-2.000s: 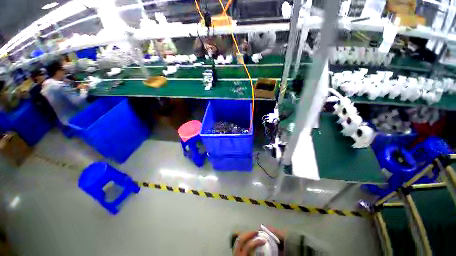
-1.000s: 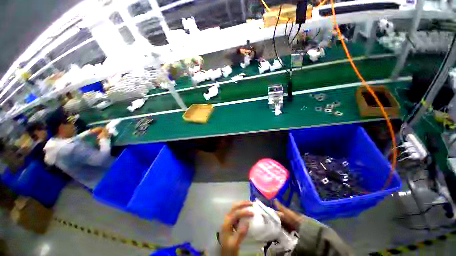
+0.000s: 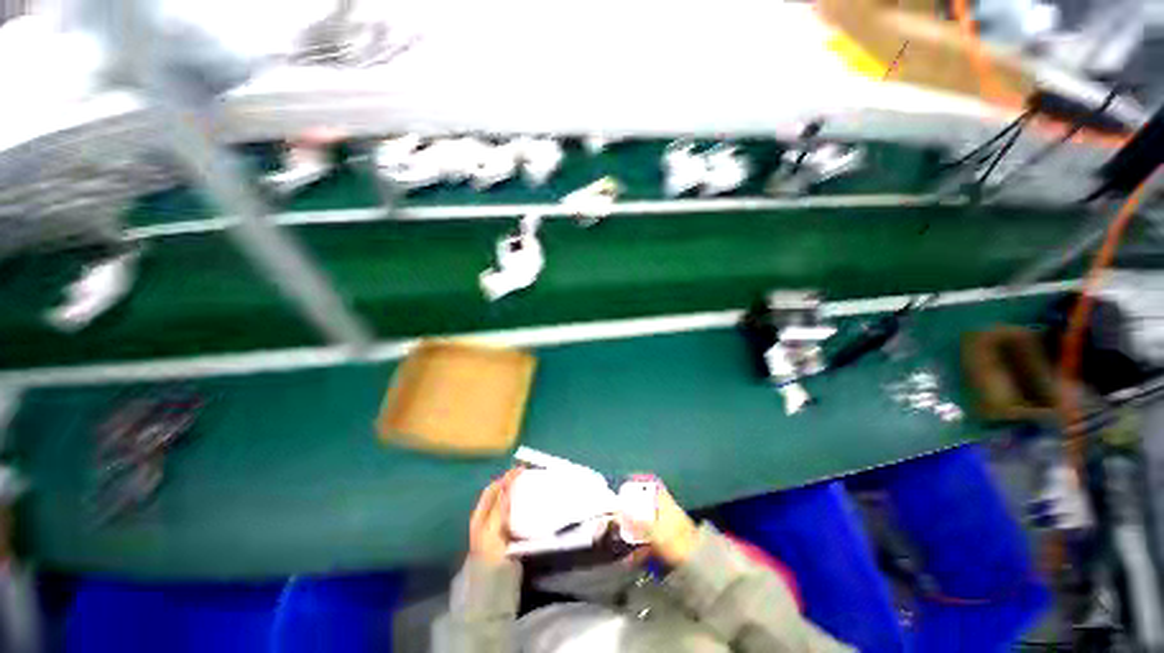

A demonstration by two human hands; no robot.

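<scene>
A white security camera is held between my two hands, low in the middle of the view, just over the bench's front edge. My left hand grips its left side. My right hand holds the white bracket end on its right side. A thin white stick rises from the camera's top left. The picture is blurred, so the finger detail is unclear.
An orange-brown tray lies on the green bench, with dark small parts to its left. Another white camera lies on the green belt. Right are a fixture, a brown box and blue crates.
The view has moved up to the bench and turned left of the crate of dark parts. The white camera stays in both hands and is now at the bench's front edge.
</scene>
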